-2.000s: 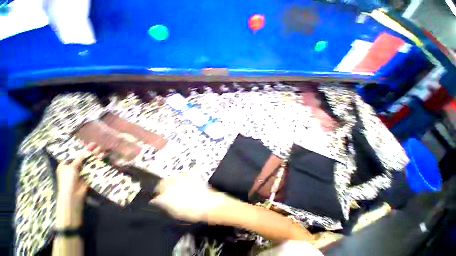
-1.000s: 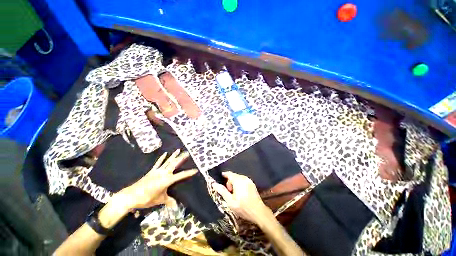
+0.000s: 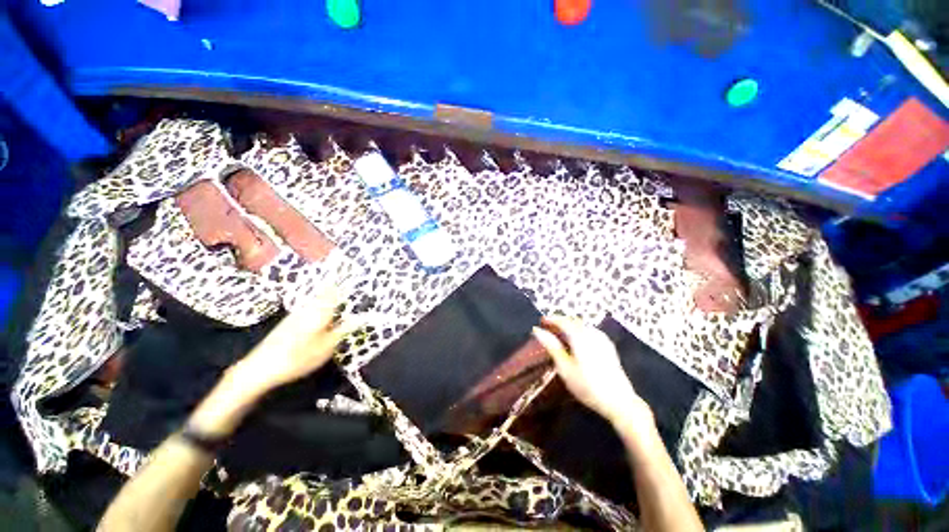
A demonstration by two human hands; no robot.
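Observation:
Leopard-print material (image 3: 583, 223) with ragged edges is spread in front of me and drapes toward me. A long narrow cutting die (image 3: 404, 211), white and blue, lies on it left of centre. My left hand (image 3: 302, 338), a dark band at its wrist, is over the material below the die; its fingers are blurred and I cannot tell if they hold anything. My right hand (image 3: 585, 358) has its fingertips at the edge of a black layer (image 3: 458, 348), beside an opening with the reddish-brown board (image 3: 507, 382). Thin scrap strips (image 3: 411, 431) cross below.
The blue press beam (image 3: 416, 62) with green and red buttons runs across the back. More board (image 3: 713, 249) shows through openings at the right and left. A blue bucket (image 3: 916, 442) stands at the right edge. Leopard material bunches at the left (image 3: 62, 322).
The view has turned back to the right. My left hand has moved up toward the narrow die. My right hand has moved right, from the strip to the black layer's right edge.

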